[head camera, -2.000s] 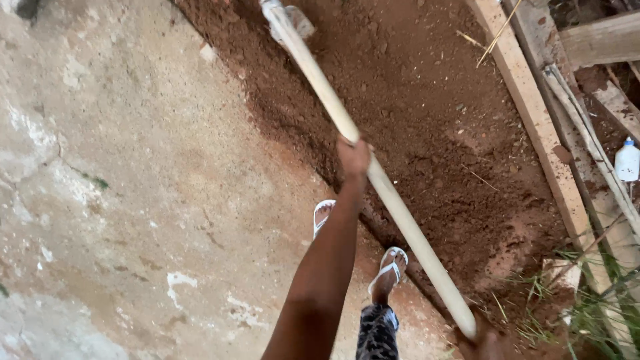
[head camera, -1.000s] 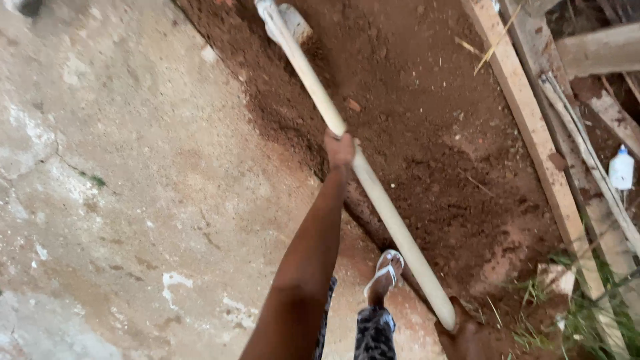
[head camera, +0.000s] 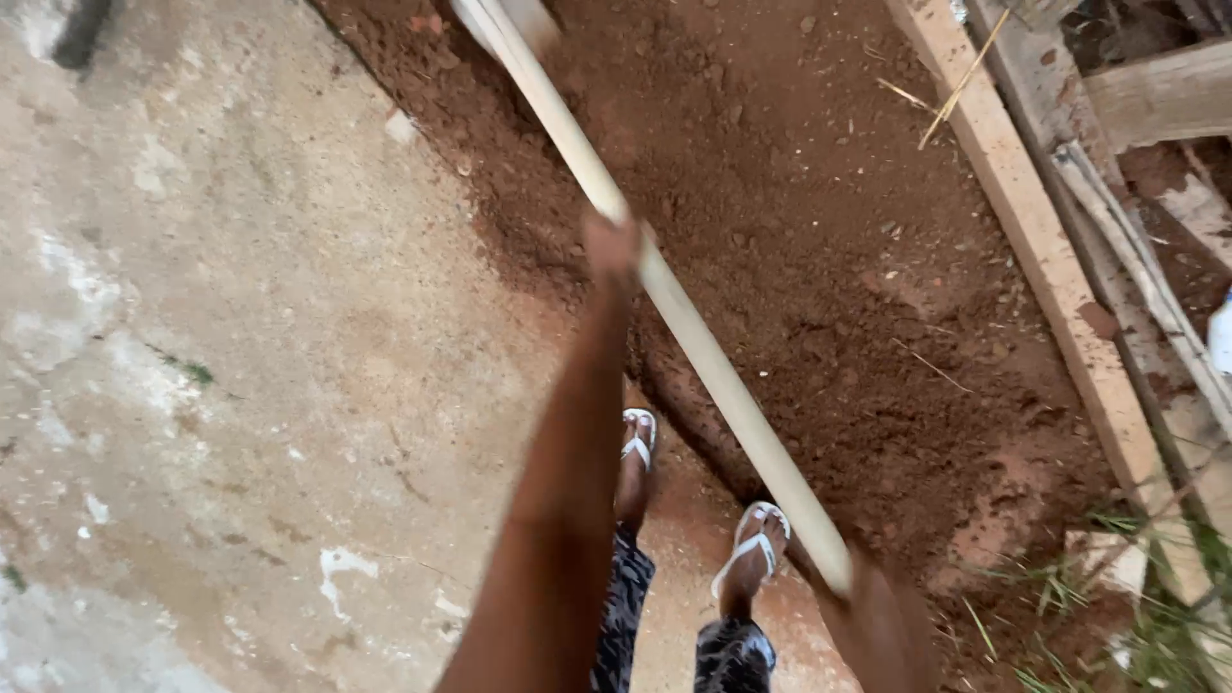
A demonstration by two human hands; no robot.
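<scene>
A long pale wooden handle [head camera: 717, 371] runs slantwise from the top of the head view down to the lower right. My left hand [head camera: 613, 245] is closed around its middle. Near its lower end my right hand [head camera: 871, 602], blurred, grips it. At the far end a metal tool head [head camera: 515, 24], perhaps a hoe's, is blurred and partly cut off by the top edge; it is over the reddish-brown soil [head camera: 818, 241]. My feet in white flip-flops [head camera: 756, 549] stand beside the soil's edge, below the handle.
Worn concrete [head camera: 289, 337] fills the left side. Along the soil's right edge lies a long wooden board [head camera: 1039, 250], with more timber [head camera: 1165, 96] beyond it. Grass [head camera: 1155, 635] grows at the lower right. A white bottle [head camera: 1220, 335] shows at the right edge.
Both hands stay on the handle. The tool head is nearer the top edge of the view than one second ago. The second flip-flop, hidden then, shows again beside my left arm.
</scene>
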